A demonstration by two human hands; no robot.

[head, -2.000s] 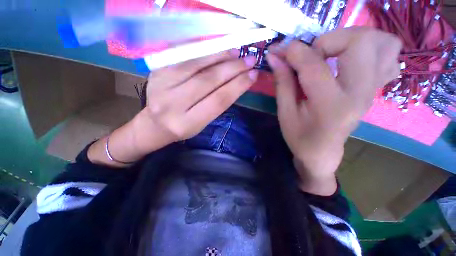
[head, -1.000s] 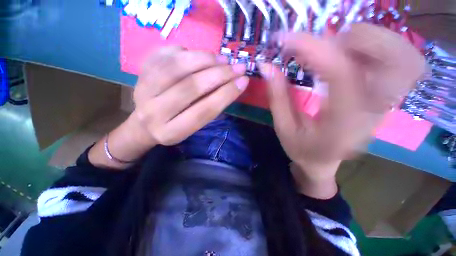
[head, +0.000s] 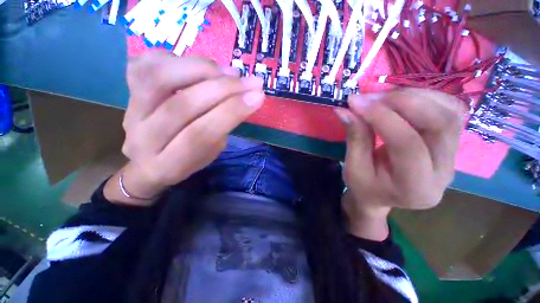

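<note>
The circuit board panel (head: 302,89) lies on the pinkish-red work mat (head: 284,118), its black strips side by side. White flat ribbon cables (head: 286,44) run up from connectors along its near part. My left hand (head: 183,109) has its thumb and fingertips closed at the panel's near left corner. My right hand (head: 402,142) has its thumb and index finger at the near right corner. The fingertips hide both corners.
A pile of ribbon cables (head: 163,23) with blue tips lies left of the panel. A pile of red leads (head: 423,50) lies to the right. Boards with cables attached (head: 503,97) are at the far right. Cardboard boxes (head: 89,127) stand below the bench edge.
The loose ribbon cables seen earlier over the panel are no longer at my hands. My hands have moved apart to the panel's two near corners, and the panel has shifted slightly left.
</note>
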